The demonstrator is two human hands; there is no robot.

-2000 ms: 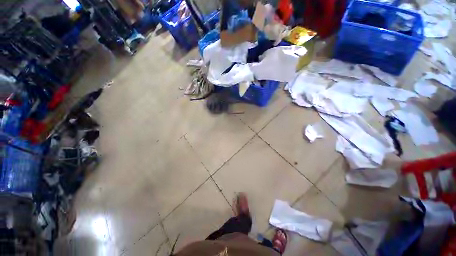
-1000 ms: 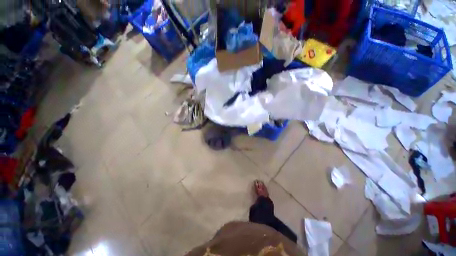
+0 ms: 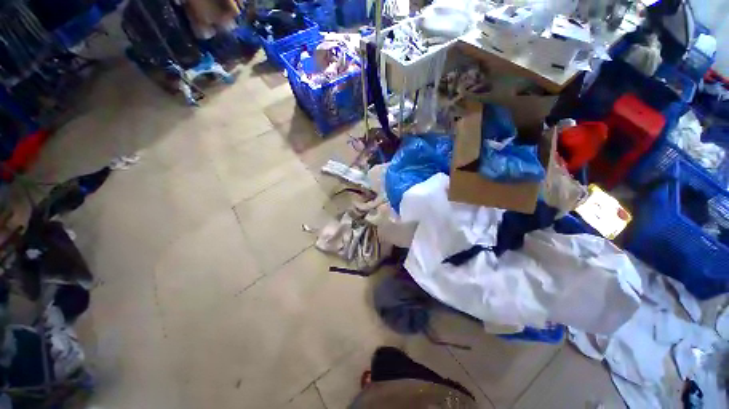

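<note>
Neither of my hands is in view. Nearest in front of me, a large crumpled white sheet (image 3: 519,268) lies over a blue crate (image 3: 543,334) at the lower right, with a dark cloth (image 3: 519,236) across it. An open cardboard box (image 3: 495,192) holding blue plastic (image 3: 511,162) stands behind the sheet. A blue plastic bag (image 3: 416,166) is left of the box. Brown clothing on my body (image 3: 412,394) shows at the bottom edge, with a dark shape just above it.
Tiled floor (image 3: 200,264) runs ahead and left. Cloth heaps (image 3: 56,272) line the left edge. A dark bundle (image 3: 400,303) lies on the floor near me. Blue crates (image 3: 328,88) stand ahead, and a cluttered table (image 3: 527,64) at the upper right. White scraps (image 3: 647,351) cover the lower right floor.
The view has moved forward and up. The white sheet and box are nearer and lower in the picture, and the table has come into view. My foot no longer shows clearly.
</note>
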